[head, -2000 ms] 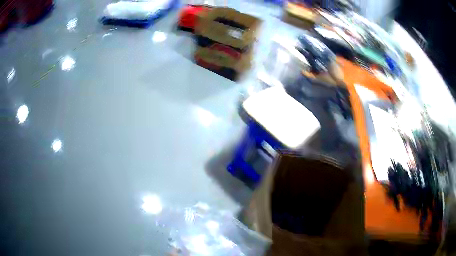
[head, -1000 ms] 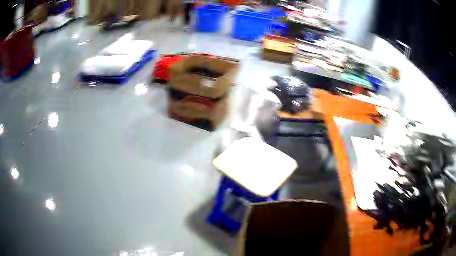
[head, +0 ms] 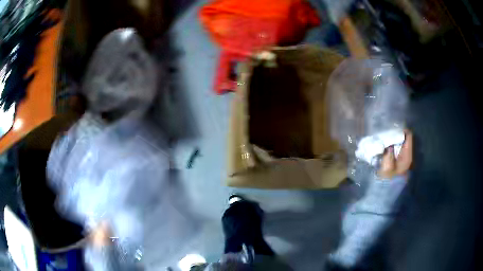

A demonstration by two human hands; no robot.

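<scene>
My right hand, at the right, is closed on the gathered white end of a clear poly bag. The bag puffs out above the hand, beside an open carton's right wall. My left hand, at the lower left, is blurred and partly covered by a large, crinkled clear bag, which it seems to grip. A rounded clear plastic part shows above that bag. Neither bag shows clear dark contents. The open brown carton stands on the floor between my hands, with a dark inside.
A red-orange bundle lies beyond the carton. At the left are an orange table edge with black pieces, and another dark, open carton. A stool's white seat is at lower left. My dark shoe is below the middle carton.
The view has swung from the stool and wide floor to the floor cartons. Both hands and the clear bags have come into view. The table edge now shows at the left.
</scene>
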